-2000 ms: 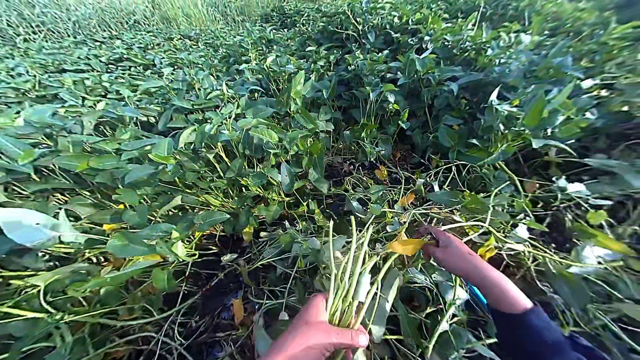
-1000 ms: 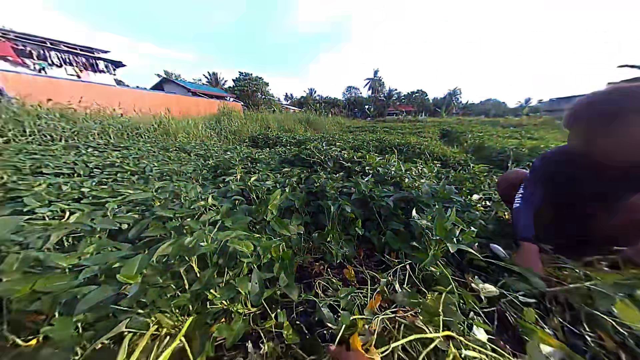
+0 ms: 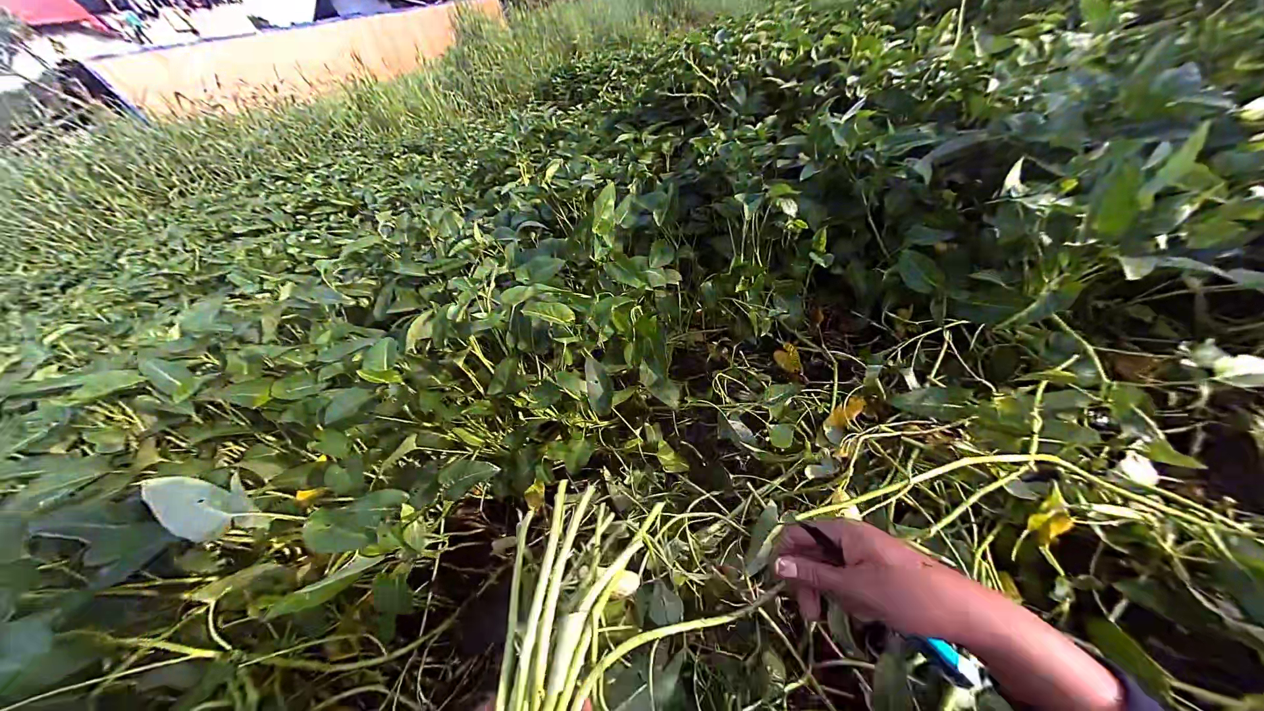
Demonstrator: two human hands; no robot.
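Note:
At the bottom edge, my left hand point(image 3: 538, 704) is mostly cut off by the frame, closed round an upright bundle of pale green cut stems point(image 3: 558, 612). To the right of the bundle, my right hand point(image 3: 854, 573) reaches in low over the vines, fingers curled, with a thin dark object point(image 3: 822, 543) between thumb and fingers; what it is cannot be made out. One curved green stem point(image 3: 681, 628) runs from the bundle's side to the right fingertips. A long trailing vine stem point(image 3: 948, 469) passes just above that hand.
Dense leafy green vines point(image 3: 444, 296) spread all round, with tangled stems and yellow leaves point(image 3: 844, 413) near the hands. Something blue point(image 3: 950, 660) shows under my right wrist. Tall grass point(image 3: 237, 148) and an orange wall point(image 3: 296, 59) stand at the back left.
The view swung up to the horizon, where another person crouched at the right, and came back down. A yellow leaf that was beside my right hand two seconds ago is no longer there.

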